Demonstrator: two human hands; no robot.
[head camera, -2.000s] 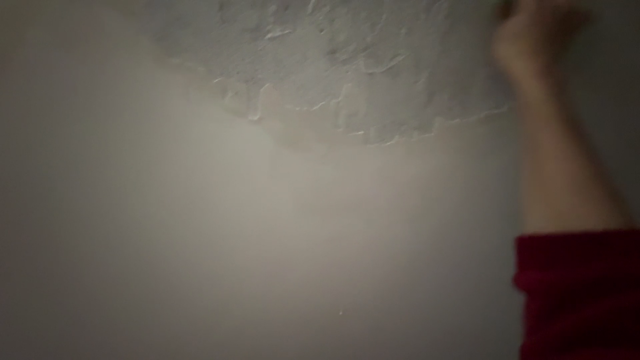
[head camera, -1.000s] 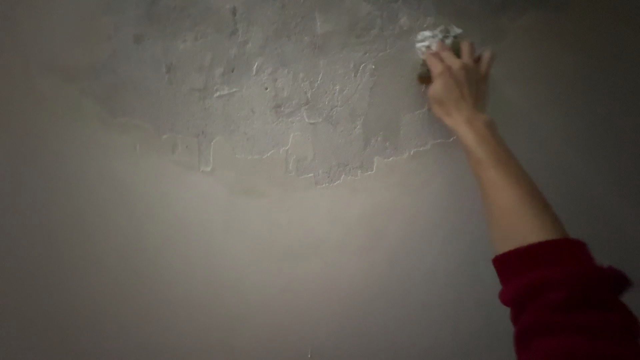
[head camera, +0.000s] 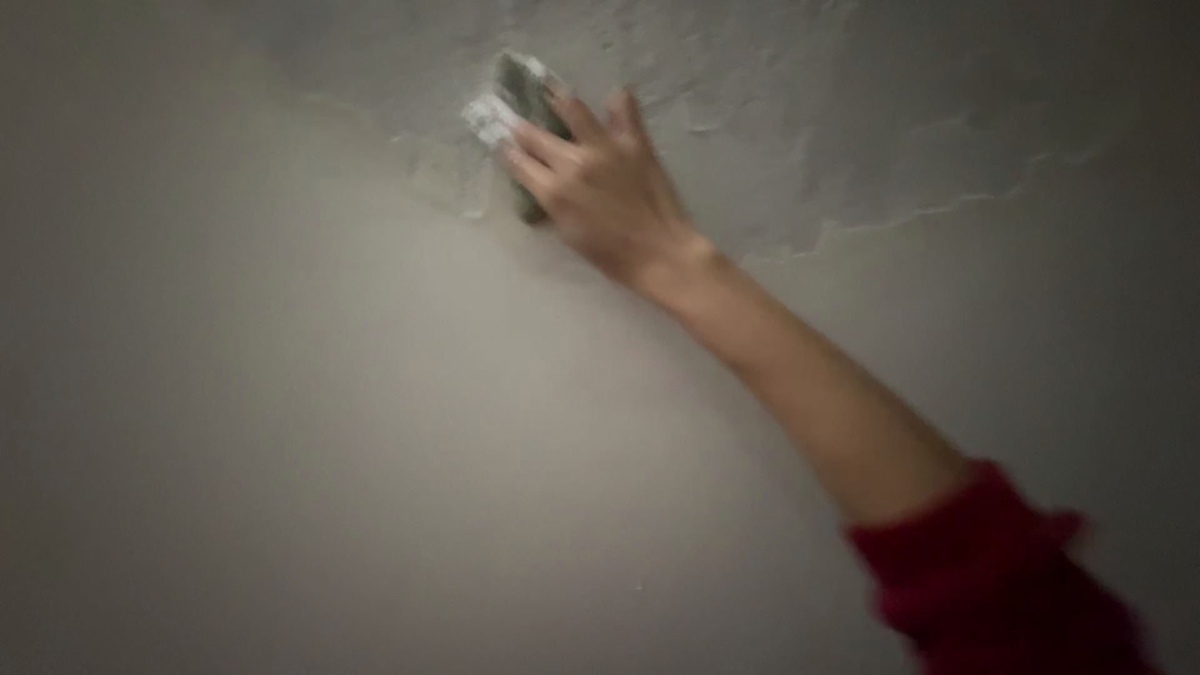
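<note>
My right hand (head camera: 609, 192) reaches up from the lower right, its forearm bare below a pushed-up red sleeve. Under its fingers is a dark greenish pad (head camera: 532, 103) with whitish, crumpled-looking material at its upper left; blur hides what exactly it is. The hand presses this pad against the wall (head camera: 450, 394), at the lower left part of a rough, peeling patch (head camera: 731, 103). My left hand is out of view.
The rough grey patch spans the top of the view, with a raised, jagged edge of flaking coating (head camera: 928, 211) toward the right. Smooth pale wall lies below it.
My right hand, with the pad, has moved left across the rough patch from its right side, where it was one second ago. The view has shifted too.
</note>
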